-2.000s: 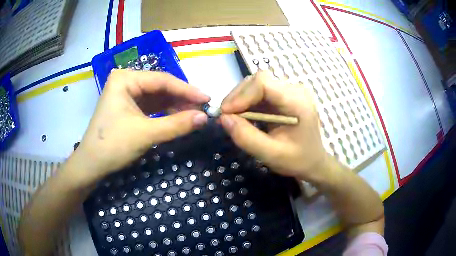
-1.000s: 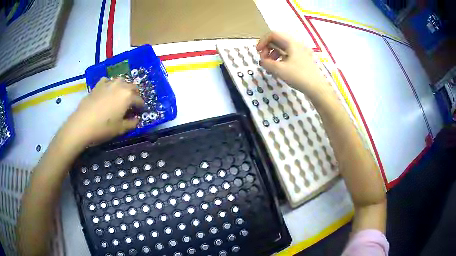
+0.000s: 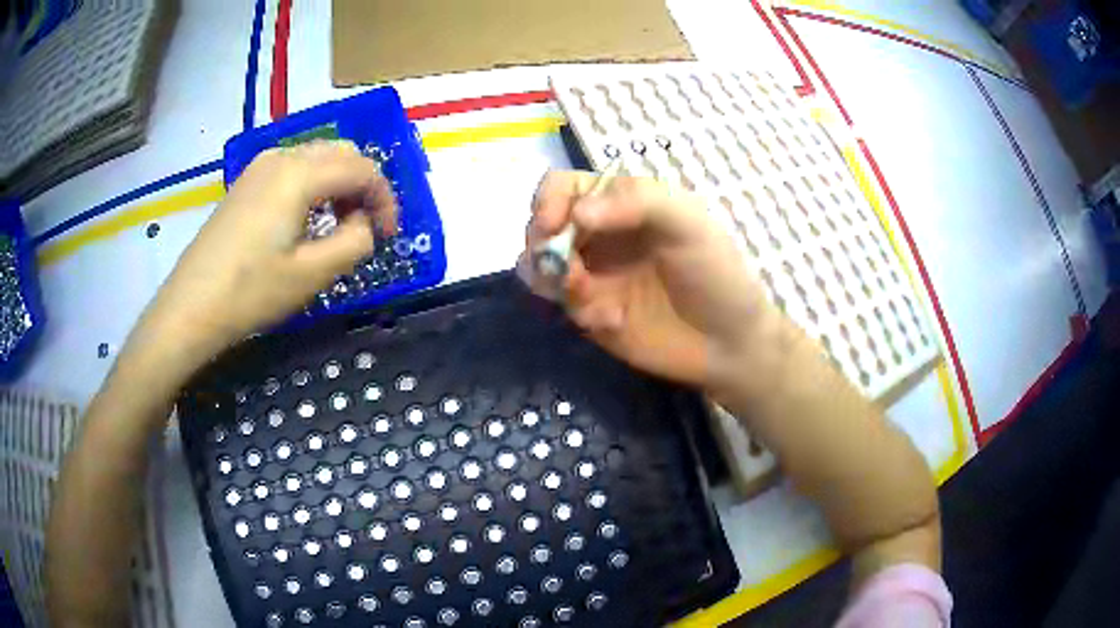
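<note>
My left hand [image 3: 276, 233] reaches into the blue bin [image 3: 430, 215] of small silver metal parts [image 3: 356, 280]. Its fingers are curled above the heap; whether they pinch a part cannot be told. My right hand [image 3: 657, 270] is above the gap between tray and board and holds the thin pale stick tool [image 3: 602, 182]. A small round metal part [image 3: 553, 255] with a dark rim shows at the stick's lower end, by the fingertips. The black tray [image 3: 663, 540] has rows of pockets, many with silver-centred parts. The cream slotted board [image 3: 847, 270] holds dark rings near its upper left; my right hand hides part of it.
A brown cardboard sheet [image 3: 504, 31] lies at the back. Stacked slotted boards [image 3: 86, 86] stand upper left. A second blue bin [image 3: 15, 294] is at the left edge, and another slotted board [image 3: 37, 466] lies lower left. Coloured tape marks the white bench [image 3: 1007, 270].
My hands were together over the tray, then parted, the left into the bin and the right over the slotted board. My right hand is now back toward the tray with a part at the stick.
</note>
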